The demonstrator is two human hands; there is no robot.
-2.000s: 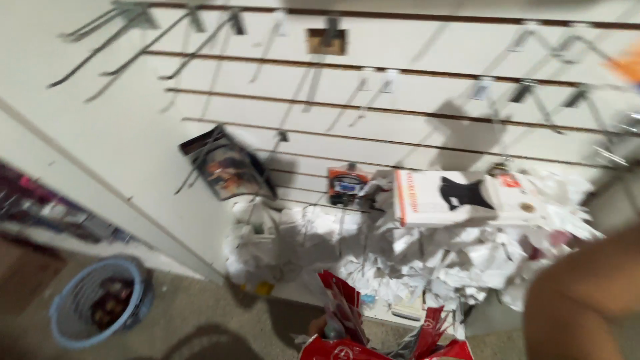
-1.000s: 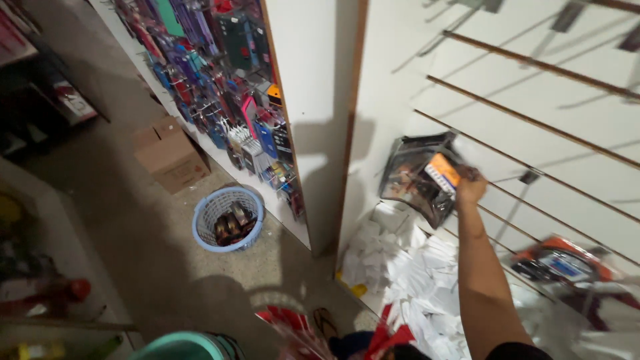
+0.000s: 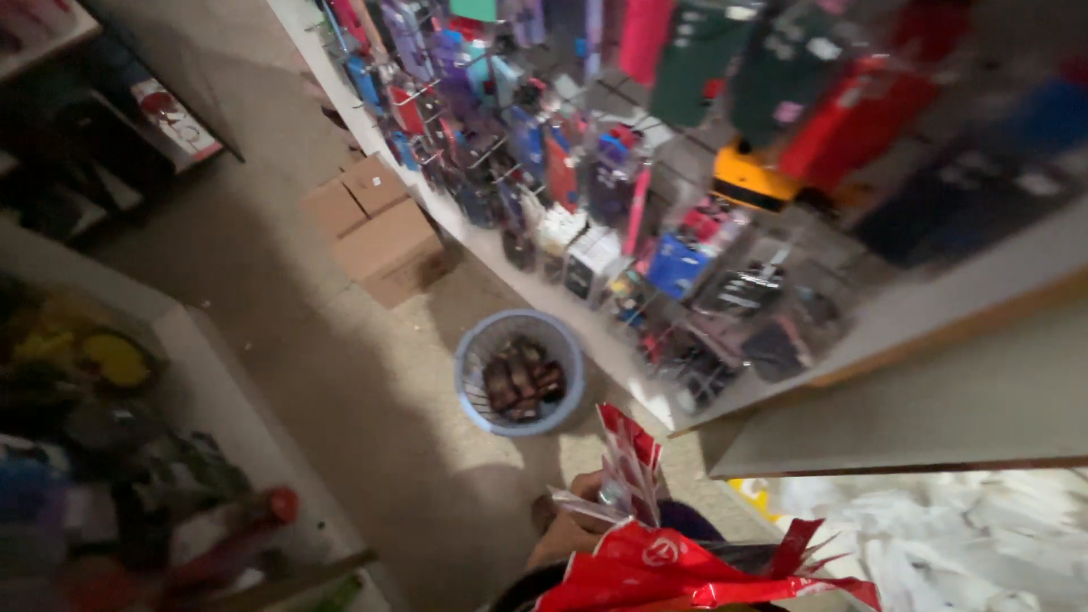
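At the bottom centre, my left hand (image 3: 568, 529) is closed around a bunch of clear plastic packets with red tops (image 3: 663, 557), close to my body. Part of that hand is hidden behind the packets, and what they contain cannot be made out. My right hand is out of view. Beyond the packets, a round light-blue plastic basket (image 3: 466, 398) stands on the floor with several dark brown wrapped items (image 3: 518, 381) inside.
A cardboard box (image 3: 387, 242) sits on the floor beside a rack of hanging packaged accessories (image 3: 552, 161). A white panel edge (image 3: 901, 425) juts in at right, above crumpled white paper or plastic (image 3: 960, 544). Shelves with goods (image 3: 183, 340) line the left side.
My right hand, which was at a dark package on the slatted wall holding an orange-and-white packet, has left the view. The view has swung left toward the basket and rack.
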